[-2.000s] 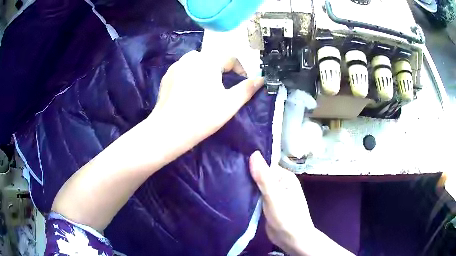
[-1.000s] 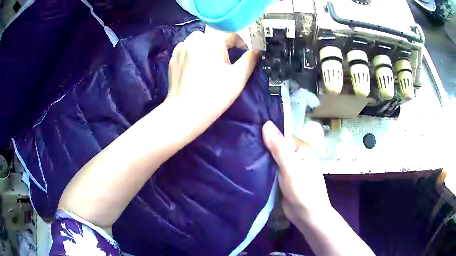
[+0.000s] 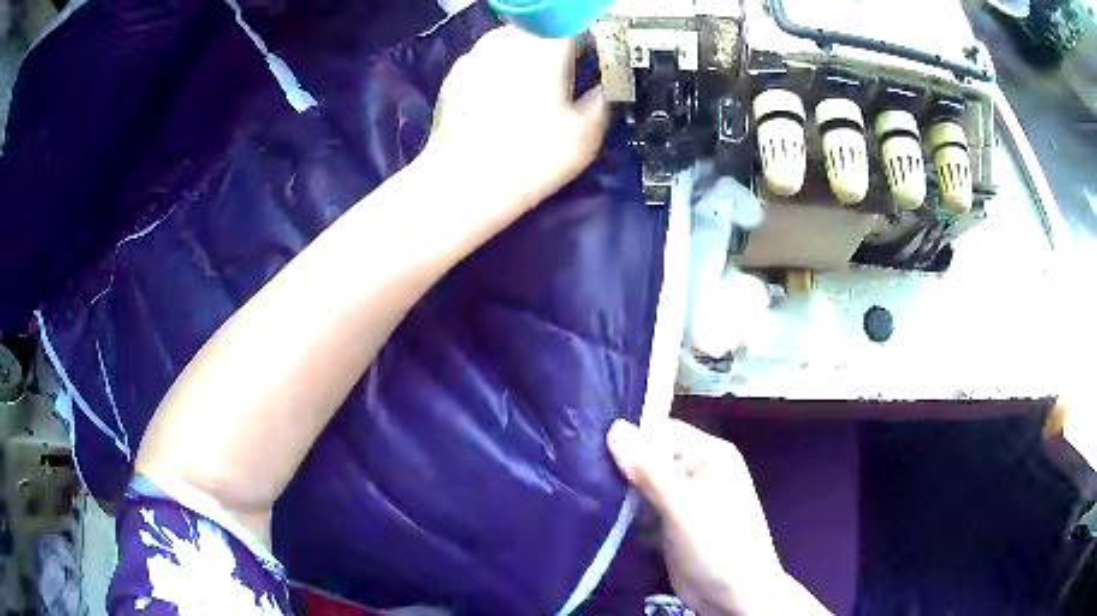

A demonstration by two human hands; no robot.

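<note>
The dark purple quilted panel (image 3: 517,361) lies left of the overlock machine (image 3: 710,72). Its pale raw edge (image 3: 664,325) runs straight down from the presser foot (image 3: 658,181). My left hand (image 3: 517,108) rests on the panel beside the foot, thumb side near the machine; its fingertips are partly hidden under the light-blue round object (image 3: 551,10), and a grip cannot be made out. My right hand (image 3: 692,493) pinches the panel's edge between thumb and fingers, below the table's front edge.
White fluffy scraps (image 3: 728,307) lie right of the foot. Cream tension dials (image 3: 842,150) stand in a row on the machine. The white table (image 3: 938,361) ends in front above a dark area. More purple cloth (image 3: 108,132) lies at upper left. Something skin-coloured shows at the right rim.
My left hand has moved up and stays beside the foot. My right hand has moved down along the edge, which now runs straighter. The view has shifted slightly.
</note>
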